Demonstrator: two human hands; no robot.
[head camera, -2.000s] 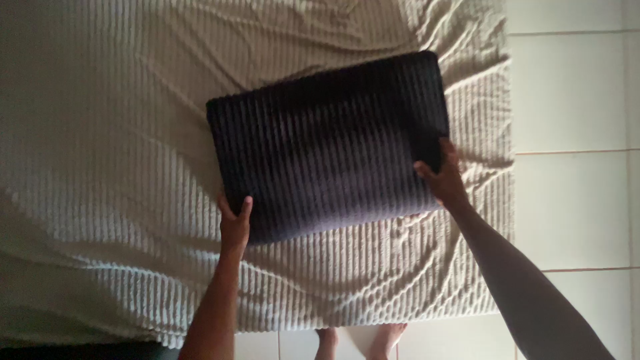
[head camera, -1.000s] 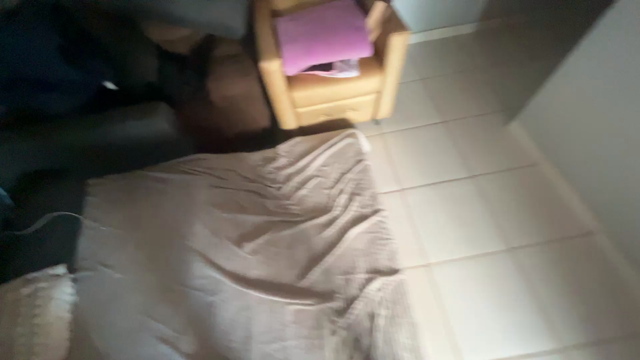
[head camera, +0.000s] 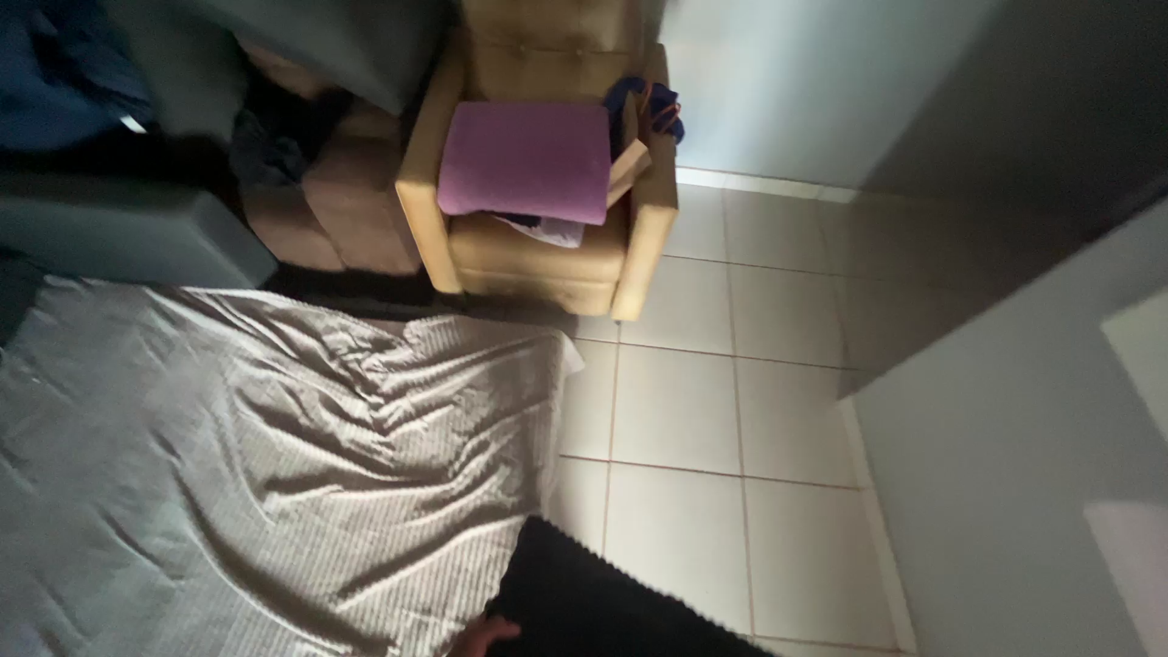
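Observation:
A dark ribbed folded blanket (head camera: 593, 602) enters the head view at the bottom, over the corner of the bed and the tiled floor. My left hand (head camera: 485, 634) shows only in part at the bottom edge, with its fingers against the dark blanket's left side. Most of that hand is cut off by the frame. My right hand is out of view. A beige ribbed blanket (head camera: 301, 511) lies wrinkled over the bed. Beyond it, a folded pink-purple cloth (head camera: 529, 160) rests on a tan armchair (head camera: 538, 260).
A brown upholstered seat (head camera: 351, 205) and a grey sofa part (head camera: 119, 224) stand left of the armchair. Blue and orange items (head camera: 659, 109) hang over its right arm. Light floor tiles (head camera: 675, 411) run between the bed and the grey wall (head camera: 1013, 456).
The view has swung from the bed to the armchair and floor. The dark blanket, earlier flat on the bed under both hands, now shows at the bottom edge, partly beyond the bed's side.

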